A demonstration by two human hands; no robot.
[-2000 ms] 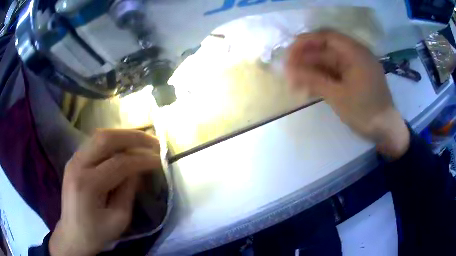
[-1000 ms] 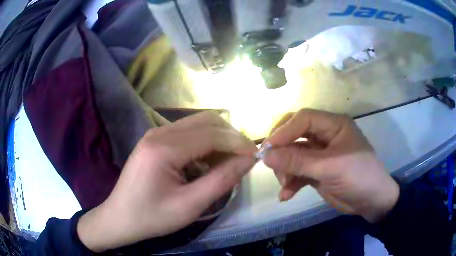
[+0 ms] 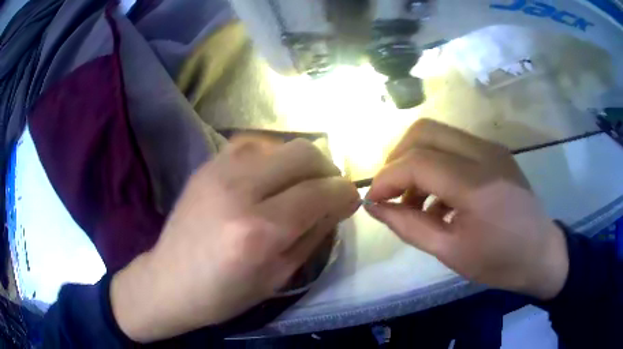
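Note:
Maroon cloth [image 3: 89, 129] joined to grey cloth [image 3: 154, 116] lies on the left of the white table and runs under my left hand. My left hand [image 3: 239, 225] pinches the cloth's pale edge [image 3: 331, 259] between thumb and fingers, in front of the needle area. My right hand [image 3: 464, 204] meets it fingertip to fingertip and pinches a tiny pale bit at the same spot; what it is, I cannot tell. The sewing machine head [image 3: 492, 41] stands above, its needle area washed out by the lamp glow [image 3: 335, 102].
A dark slim tool [image 3: 610, 126] lies at the right edge. A dark seam line [image 3: 560, 142] crosses the table by the machine bed. The table's rounded front edge [image 3: 410, 300] curves below my hands. Dark cloth [image 3: 27, 48] is bunched at the upper left.
My right hand came from the right of the machine bed to meet my left hand at the cloth edge. Since then both stay together, fingertips closer. The view has shifted to the right.

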